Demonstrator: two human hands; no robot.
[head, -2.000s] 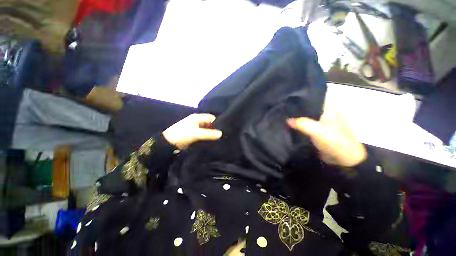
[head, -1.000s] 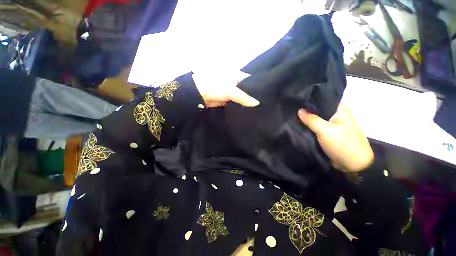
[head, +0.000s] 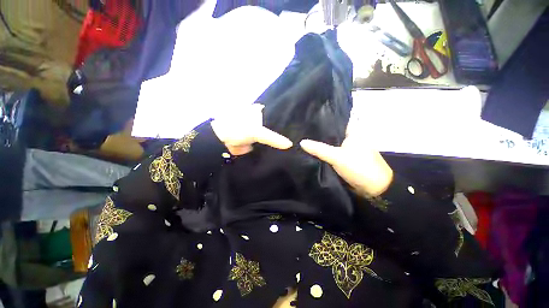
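Note:
The black shiny cloth (head: 307, 90) runs from the bright machine area at the top centre down over the table edge into the lap. My left hand (head: 250, 133) holds its left side, thumb on top pointing right. My right hand (head: 355, 162) holds its right side, thumb on top pointing left. The two thumb tips nearly meet; the other fingers are mostly hidden under the cloth or lost in glare. The small metal machine parts (head: 333, 13) at the cloth's top end are washed out by light.
Scissors with orange-brown handles (head: 427, 60) lie right of the machine parts, beside a dark phone (head: 468, 45). A dark strip (head: 521, 78) hangs at the right. The white table edge (head: 415, 123) crosses behind my right hand. A red basket (head: 108, 30) stands upper left.
The thumbs have come closer together over the cloth. The right hand has moved left with its side of the cloth, which now looks narrower. The camera view has also shifted.

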